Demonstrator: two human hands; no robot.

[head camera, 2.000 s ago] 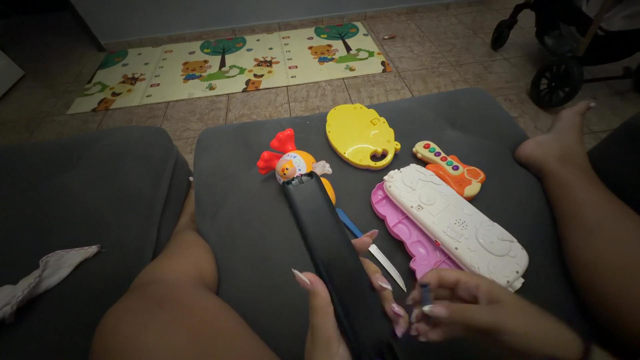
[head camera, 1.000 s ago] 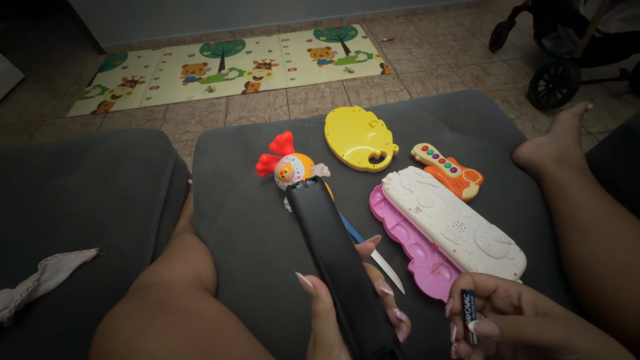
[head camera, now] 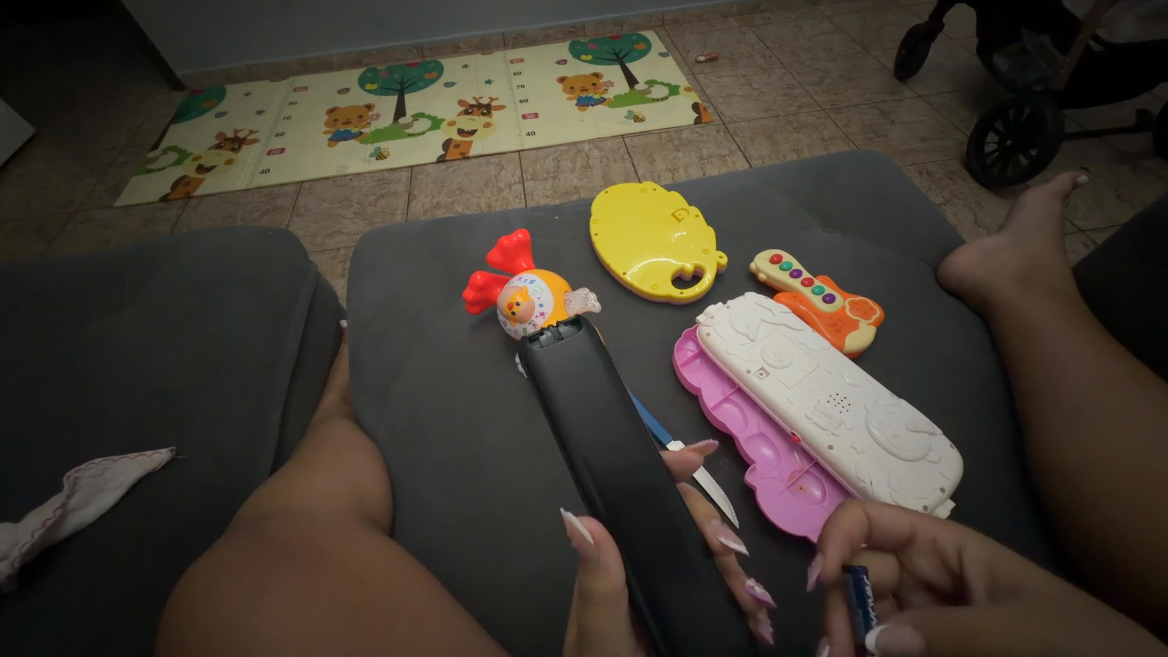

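Observation:
My left hand [head camera: 602, 584] grips a long black plastic remote control [head camera: 620, 456], back side up, its far end showing a small open recess. In my right hand [head camera: 940, 584], at the lower right, a small dark blue battery [head camera: 860, 602] is pinched between fingers and thumb. Behind the black body lies a serrated knife [head camera: 712, 484] with a blue handle, partly hidden by my left fingers. A round orange and white toy [head camera: 534, 301] with red feet sits at the remote's far end. A white toy panel with a pink tray [head camera: 794, 493] lies close to my right hand.
A yellow plastic toy [head camera: 652, 237] and an orange toy guitar [head camera: 830, 310] lie farther back on the grey cushion [head camera: 447, 411]. A whitish cloth [head camera: 82, 502] rests at the left. Beyond are a patterned play mat [head camera: 429, 109] and a stroller wheel [head camera: 1013, 141] on the tiled floor.
My right hand moved down and right from beside the remote between the first two frames. The battery now stands tilted differently in its fingers. My left hand keeps its hold on the remote.

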